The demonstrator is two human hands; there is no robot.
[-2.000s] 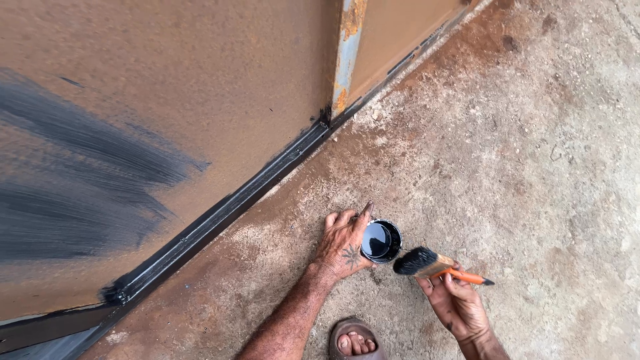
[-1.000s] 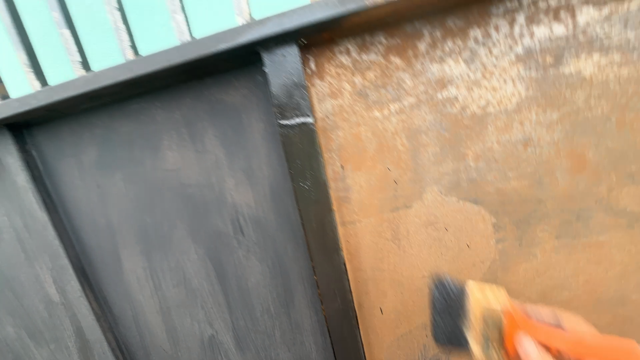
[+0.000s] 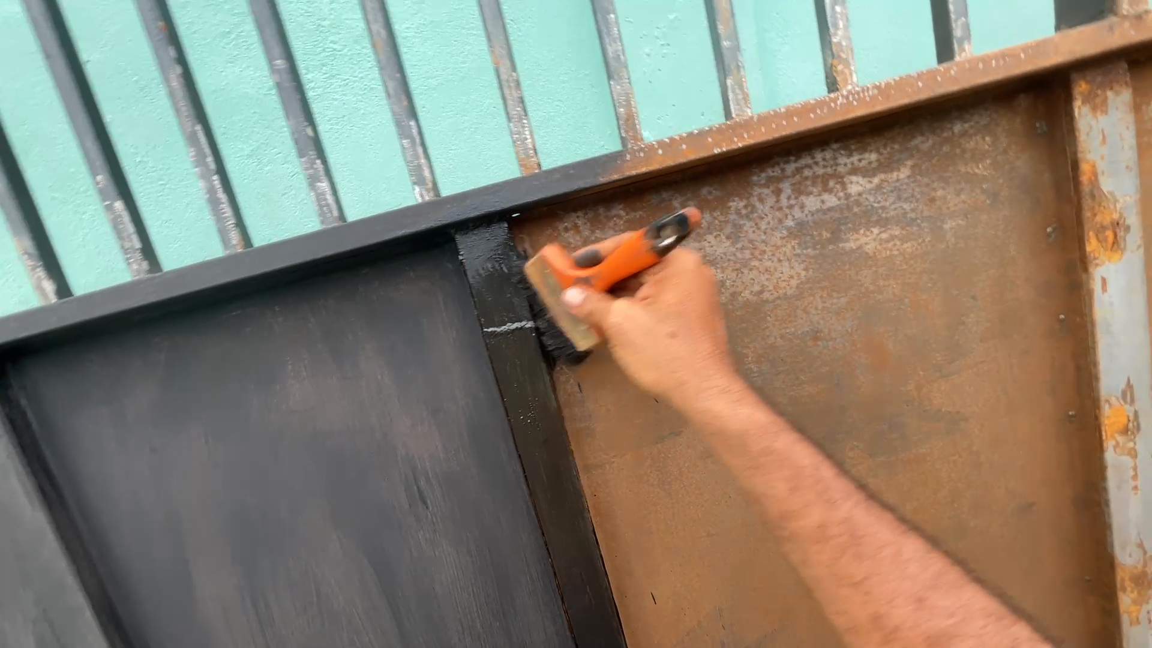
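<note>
My right hand (image 3: 670,328) grips the orange handle of a paintbrush (image 3: 603,265) near the middle of the view. Its black, paint-covered bristles press against the right edge of a black-painted upright bar (image 3: 526,396), where the bar meets a rusty brown metal panel (image 3: 810,405). Wet paint shines at the bar's top, and a pale line crosses it beside the brush. To the left, a metal panel (image 3: 297,450) is coated in black. The top rail (image 3: 360,238) is black on its left part and rusty on its right. My left hand is out of view.
Upright metal bars (image 3: 396,99) with worn paint rise above the top rail, in front of a turquoise wall (image 3: 459,63). At the far right stands a grey, rust-spotted metal post (image 3: 1116,315) beside the brown panel.
The view has swung from the ground up to the gate. The brush, over the paint can two seconds ago and lower before the brown panel one second ago, is now up against the upright bar.
</note>
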